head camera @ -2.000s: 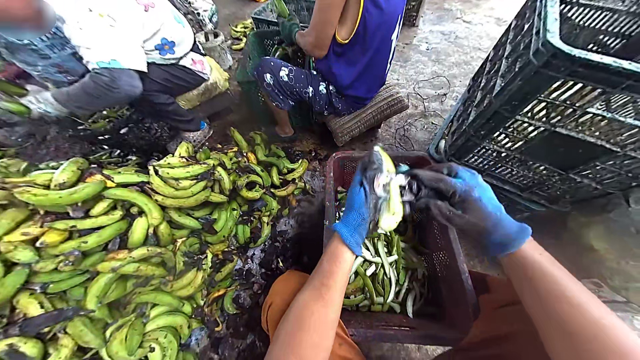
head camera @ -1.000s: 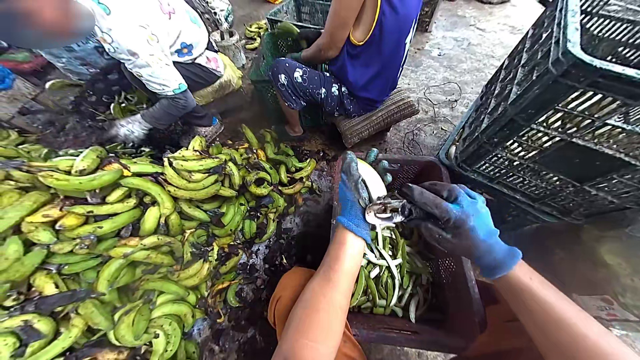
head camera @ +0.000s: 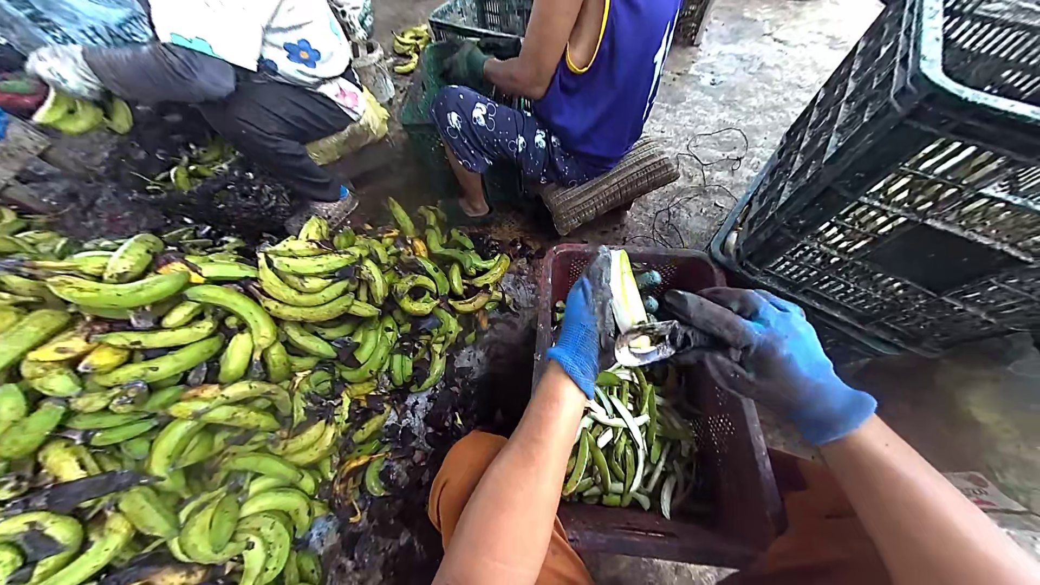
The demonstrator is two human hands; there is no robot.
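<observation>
My left hand (head camera: 587,321), in a blue glove with a dark palm, grips a partly peeled green plantain (head camera: 624,288) held upright above a dark red plastic crate (head camera: 662,532). My right hand (head camera: 756,353), gloved alike, holds a metal peeling tool (head camera: 650,343) by its dark end. The tool's rounded metal part touches the plantain's lower end. Under both hands, strips of green and white peel (head camera: 621,443) lie in the crate. Blue-green objects (head camera: 648,292), too hidden to name, show behind the plantain.
A large pile of green plantains (head camera: 203,357) covers the ground at left. Dark plastic crates (head camera: 861,187) stand stacked at right. A person in a purple sleeveless top (head camera: 609,73) sits ahead by a green crate (head camera: 418,97); another person with a white glove (head camera: 65,71) handles plantains at upper left.
The plantain shows a pale peeled surface; both hands stay over the crate. The person at upper left has moved a gloved hand from the ground by the pile to plantains farther left.
</observation>
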